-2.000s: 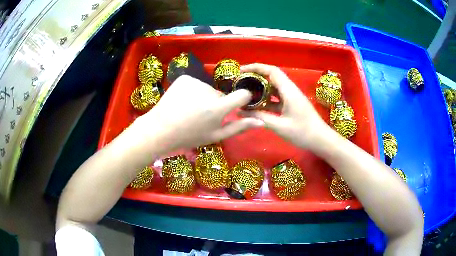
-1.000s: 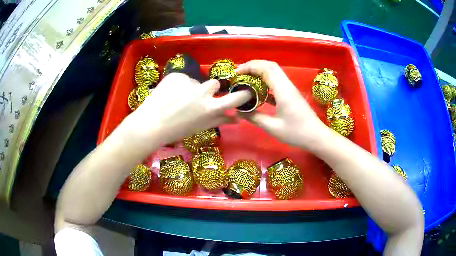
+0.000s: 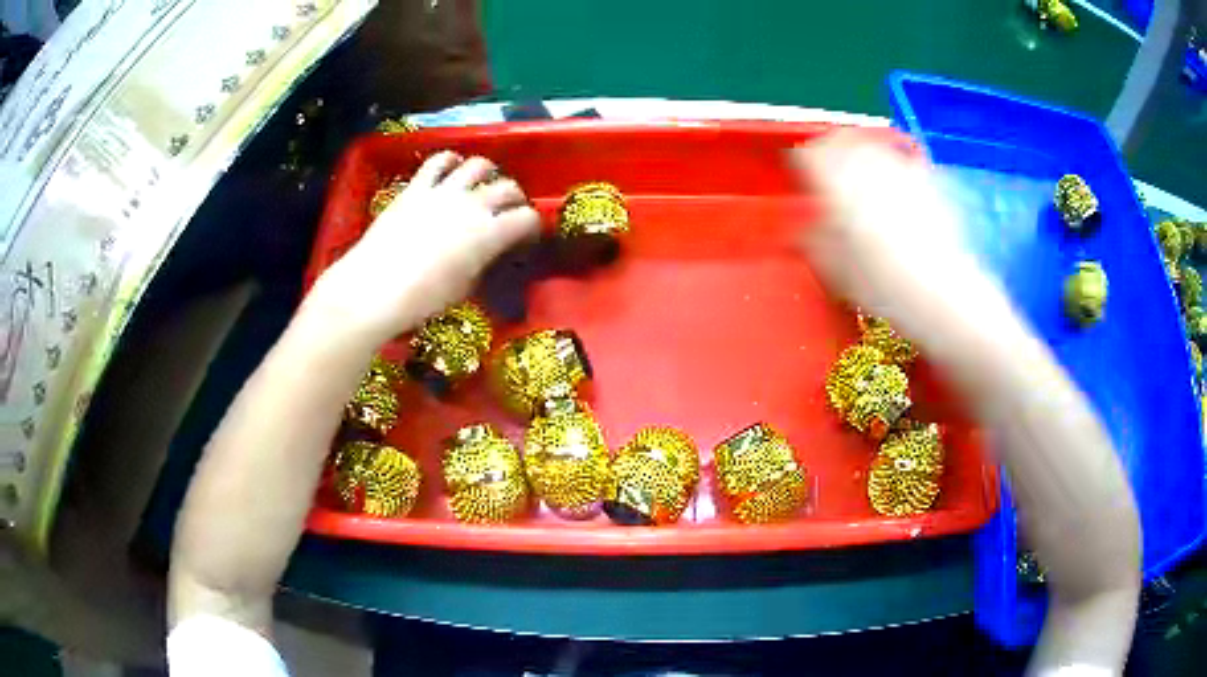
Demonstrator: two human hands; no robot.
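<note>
Gold ribbed ornament shells (image 3: 567,456) lie in the red tray (image 3: 635,536), most along its near edge. Some shells show dark open ends. My left hand (image 3: 457,232) is over the tray's far left part, fingers bent, partly covering a shell (image 3: 387,199); what lies under the fingers is hidden. A dark patch (image 3: 510,280) shows just below it, perhaps a black lining piece. My right hand (image 3: 860,199) is blurred over the tray's far right corner; its fingers cannot be made out. One shell (image 3: 593,212) stands between the hands.
A blue tray (image 3: 1125,463) adjoins the red tray on the right and holds shells, one blurred (image 3: 1087,292). An open carton (image 3: 146,146) curves along the left. More gold pieces (image 3: 1055,13) lie across the green table (image 3: 688,53) and beyond the blue tray.
The shell that both hands held is out of them. My hands have moved apart, right hand toward the far right corner. A blurred shell has appeared in the blue tray. Shells at left and right have shifted.
</note>
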